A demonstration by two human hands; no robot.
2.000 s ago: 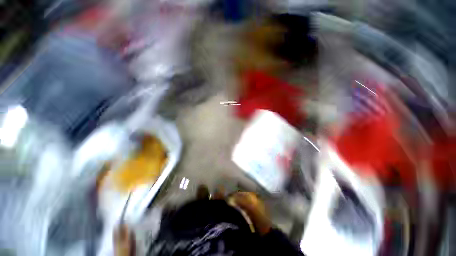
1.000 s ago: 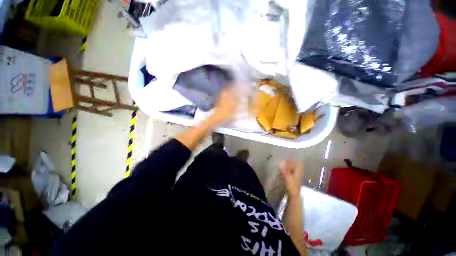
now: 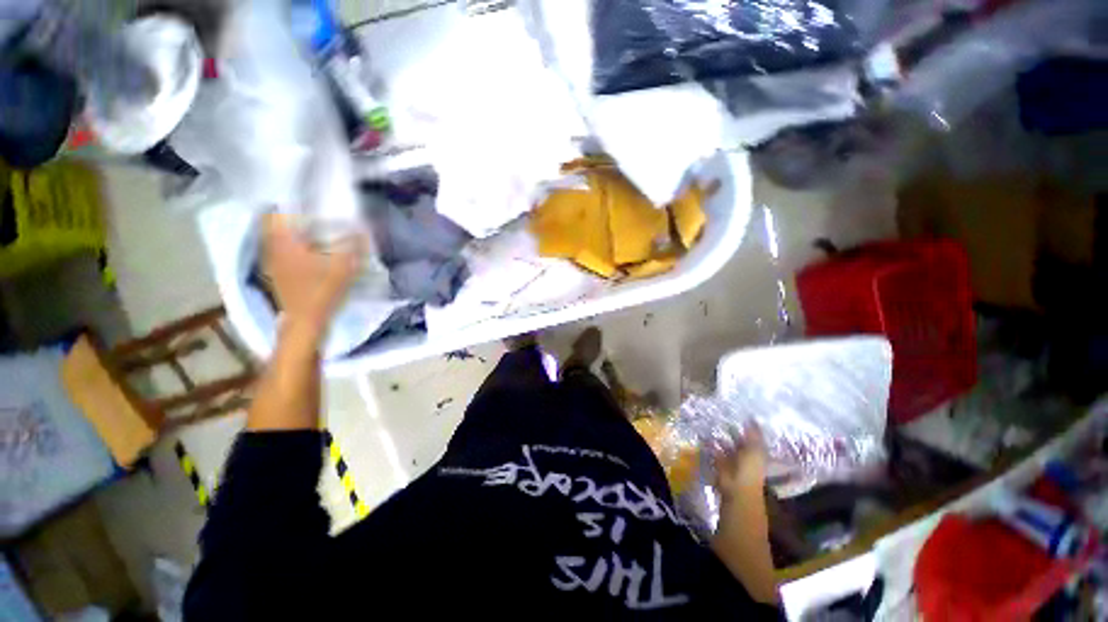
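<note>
The long white plastic tub (image 3: 523, 323) lies in front of me. It holds grey cloth (image 3: 419, 249), white pieces (image 3: 480, 182) and mustard-yellow pieces (image 3: 614, 221). My left hand (image 3: 306, 270) is at the tub's left end, closed on a pale, thin sheet (image 3: 273, 116) that stretches up and away; whether it is cloth or plastic is unclear. My right hand (image 3: 744, 468) is low on the right, holding a crinkled clear poly bag (image 3: 699, 444) beside a white lidded box (image 3: 814, 383). The fingertips are partly hidden by the bag.
A red crate (image 3: 899, 316) stands right of the tub. A glossy dark wrapped bundle (image 3: 729, 37) lies beyond it. At left are a brown wooden frame (image 3: 188, 365), an open carton (image 3: 43, 425) and a yellow crate (image 3: 55, 219). A table edge with red cloth (image 3: 984, 571) is at lower right.
My left hand has moved left from the tub's middle and now grips the pale sheet. My right hand, empty before, now holds the clear bag. The view has turned.
</note>
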